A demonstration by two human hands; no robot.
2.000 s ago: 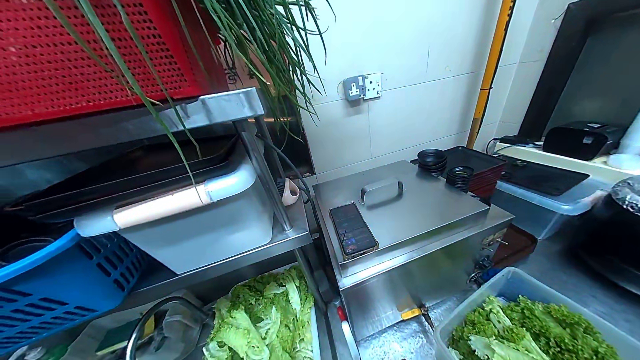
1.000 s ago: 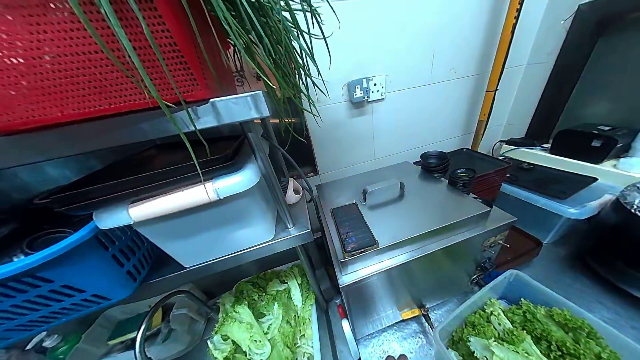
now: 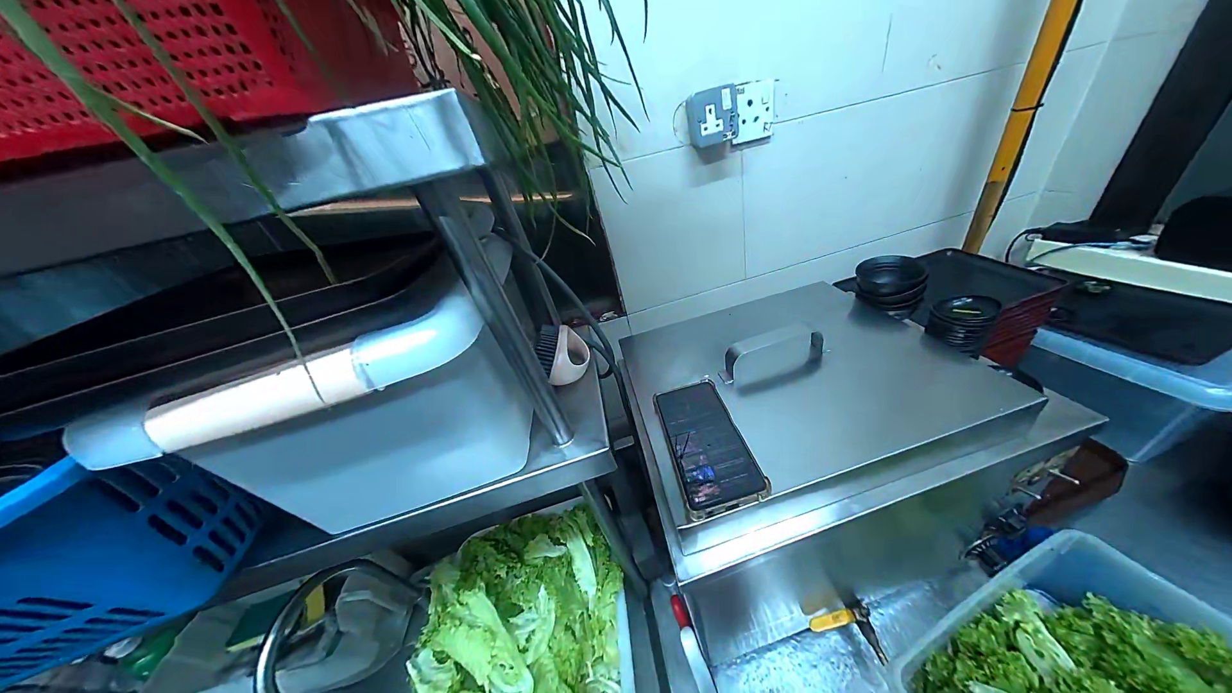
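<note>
Neither of my hands shows in the head view now. A smartphone (image 3: 710, 449) lies screen up on the left part of a stainless steel lid (image 3: 895, 385), beside the lid's handle (image 3: 773, 350). Lettuce leaves (image 3: 529, 606) fill a container under the shelf, low in the middle. More green lettuce (image 3: 1078, 640) lies in a clear plastic tub (image 3: 1136, 573) at the lower right. Between them are a knife with a red handle (image 3: 681, 613) and a tool with a yellow handle (image 3: 832, 619).
Stacked black bowls (image 3: 890, 277) and trays (image 3: 1001, 284) stand at the lid's back right. A steel shelf (image 3: 404, 144) on the left bears a red crate (image 3: 183, 58) and long green leaves (image 3: 539, 87). Below are a grey bin (image 3: 385, 443), a blue basket (image 3: 87, 577) and a brush (image 3: 563, 354).
Fingertips that showed at the bottom edge one second ago are out of view. The phone and the lettuce containers have not plainly moved.
</note>
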